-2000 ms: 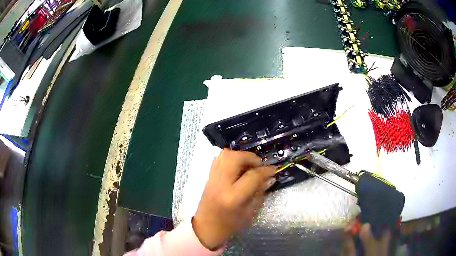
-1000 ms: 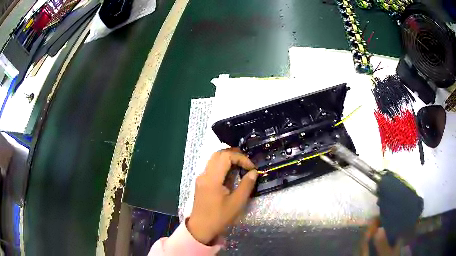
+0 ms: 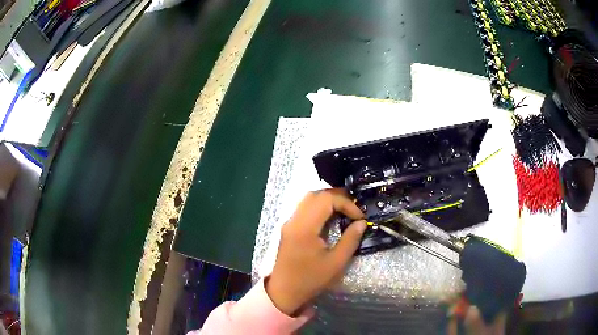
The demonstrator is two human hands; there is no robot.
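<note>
The black plastic housing [image 3: 406, 176] lies open and slightly tilted on a bubble wrap or foam sheet [image 3: 387, 271], with round parts inside. A yellow wire [image 3: 440, 209] runs along its near part, and a yellow end [image 3: 486, 160] sticks out at its right. My left hand [image 3: 321, 245] pinches the wire's left end at the housing's near left corner. My right hand [image 3: 477, 320], blurred and cut off by the bottom edge, holds the soldering iron [image 3: 492, 271]. The iron's two metal rods reach into the housing close to my left fingertips.
Red lead wires [image 3: 539, 185] and black lead wires [image 3: 534, 139] lie right of the housing, beside a dark iron holder [image 3: 578, 184]. A PCB panel strip [image 3: 492, 52] and a fan [image 3: 580, 82] are at upper right. A conveyor's pale rail [image 3: 190, 147] runs at left.
The iron's tip has moved left along the wire, from its right part to near my left fingers. My left hand still pinches the left end. The whole view has shifted, with things now further right.
</note>
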